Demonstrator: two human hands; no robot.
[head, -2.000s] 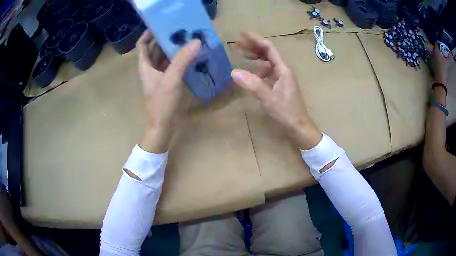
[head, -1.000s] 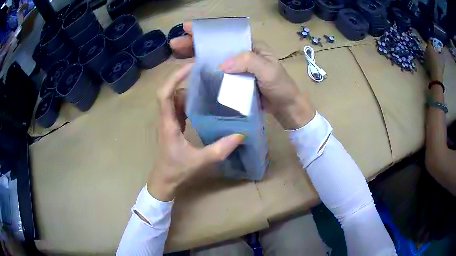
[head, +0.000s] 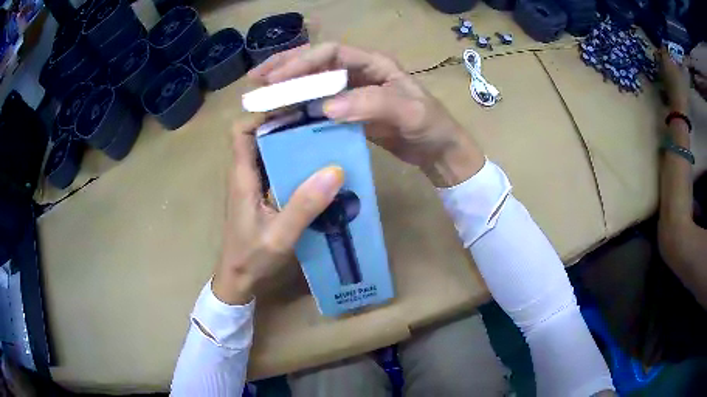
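Observation:
A light-blue retail box [head: 364, 240] with a dark fan picture and "MINI FAN" print stands tilted in front of me, its front face towards me. My left hand [head: 271, 209] holds it around the left side, thumb on the front face. The white end flap [head: 294, 91] at the top is partly folded over the opening. My right hand [head: 395, 108] is at the flap, fingers behind it and thumb at the top edge. A dark gap shows under the flap; the contents cannot be made out.
Dark fan head housings [head: 172, 94] are stacked at the back left, more at the back right. A coiled white cable [head: 481, 79] lies right of the box. Small dark parts [head: 618, 56] are heaped at the right, a few loose. Another person's arm [head: 676, 178] is at the right edge.
The box has turned from an end-open view to show its printed front. The top flap has been bent over towards the opening. My right hand has moved up to the flap.

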